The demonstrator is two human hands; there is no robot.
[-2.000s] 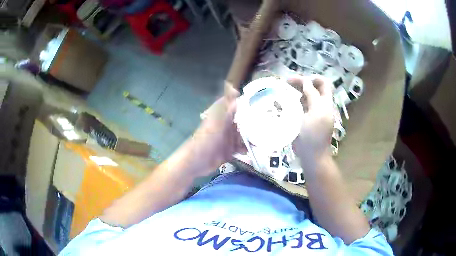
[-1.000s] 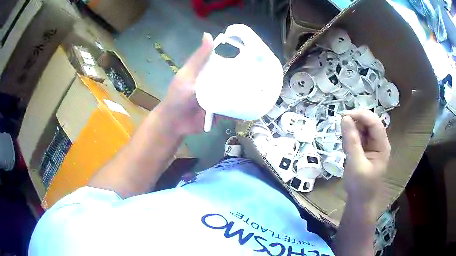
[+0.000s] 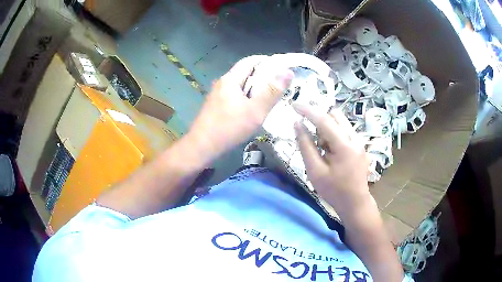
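A glossy white plastic housing [image 3: 308, 91] is held up over the near left edge of a large open carton [image 3: 435, 143]. Its open side with dark holes faces up, and it is overexposed. My left hand [image 3: 242, 99] grips it from the left, thumb over the rim. My right hand [image 3: 333, 154] is at its lower right side, fingers bent and raised toward it; whether they touch or hold anything is not clear. Many similar white housings [image 3: 380, 66] with dark square windows lie loose in the carton.
A carton with orange covering [image 3: 104, 160] stands at the left, by a small open box [image 3: 154, 107]. More housings [image 3: 421, 245] lie lower right. One white piece [image 3: 252, 155] is by the carton's near left corner. Yellow-black tape [image 3: 179, 66] marks the floor. A red object [image 3: 217, 4] is at the top.
The housing has moved right and down and turned from its closed face to its open side. My right hand has moved left from over the carton to beside it.
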